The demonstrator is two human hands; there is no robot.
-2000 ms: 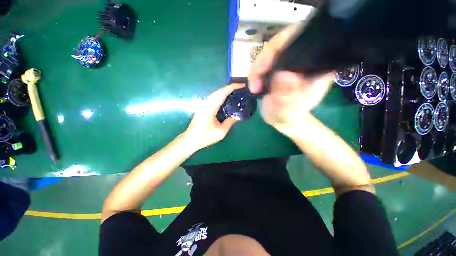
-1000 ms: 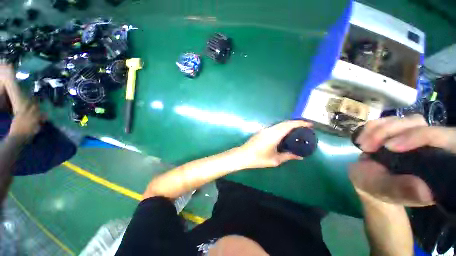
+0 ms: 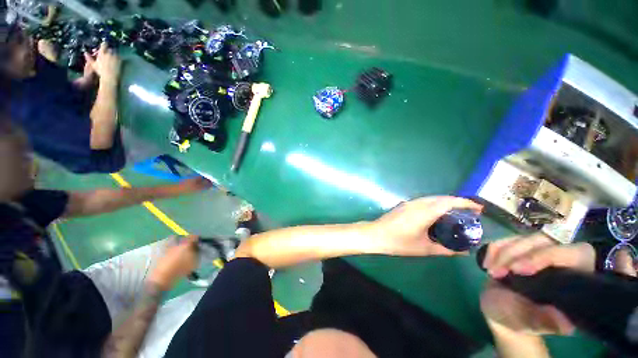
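My left hand [image 3: 413, 225] holds a black cylindrical housing [image 3: 456, 231] over the bench, its round end with small holes turned up. My right hand [image 3: 532, 280] is wrapped around a thick black electric screwdriver [image 3: 584, 297]. The driver's tip end [image 3: 483, 256] points left, close beside the housing; I cannot tell if they touch. No screw can be made out. The white and blue screw feeder [image 3: 587, 157], with a brass-coloured outlet block [image 3: 553, 198], stands just beyond my right hand.
A yellow and black hammer [image 3: 253, 120] lies left of centre. A finned part [image 3: 374, 85] and a blue-silver wired piece [image 3: 329, 102] lie mid-bench. Wired subassemblies [image 3: 203, 108] are heaped at the left. Two other people [image 3: 59, 126] are at the left. Silver-ringed housings [image 3: 622, 222] show at the right edge.
The view has turned, so the bench items shift right and more people show at left. Since two seconds ago, the driver has moved off the housing to its right. Both hands keep their holds.
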